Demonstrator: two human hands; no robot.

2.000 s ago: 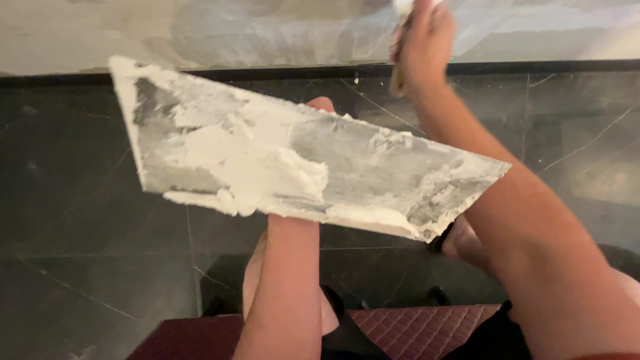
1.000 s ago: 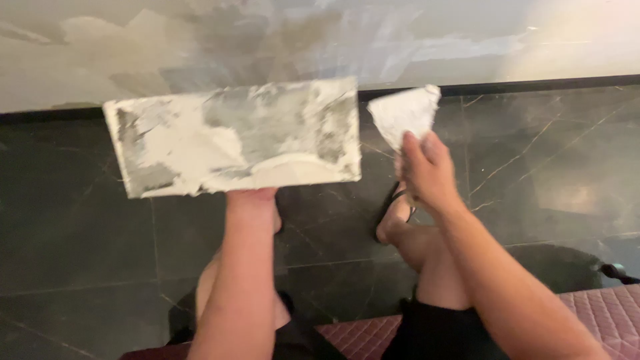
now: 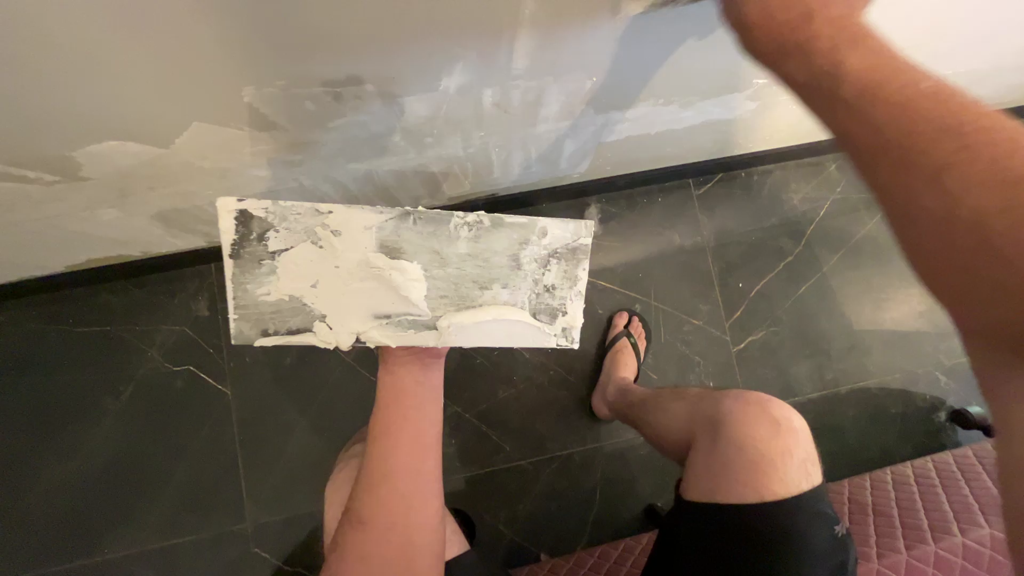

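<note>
A rectangular plasterer's hawk, smeared with white filler, lies roughly level in front of me. My left hand supports it from beneath; only a bit of the hand shows at the near edge, and the fingers are hidden under the board. Thick filler is heaped left of the middle, with a smoother ridge along the near edge. My right hand is up against the wall area at the top edge, mostly cut off, so its fingers and whatever it holds are out of sight. The wall beyond bears pale, patchy filler.
A black baseboard runs along the foot of the wall. Below it is a dark, veined tile floor. My foot in a black flip-flop stands right of the board. A pink quilted seat is at lower right.
My right hand, seen a second ago with a filler-coated putty knife beside the hawk, has moved up and right to the wall. The hawk remains on my left hand.
</note>
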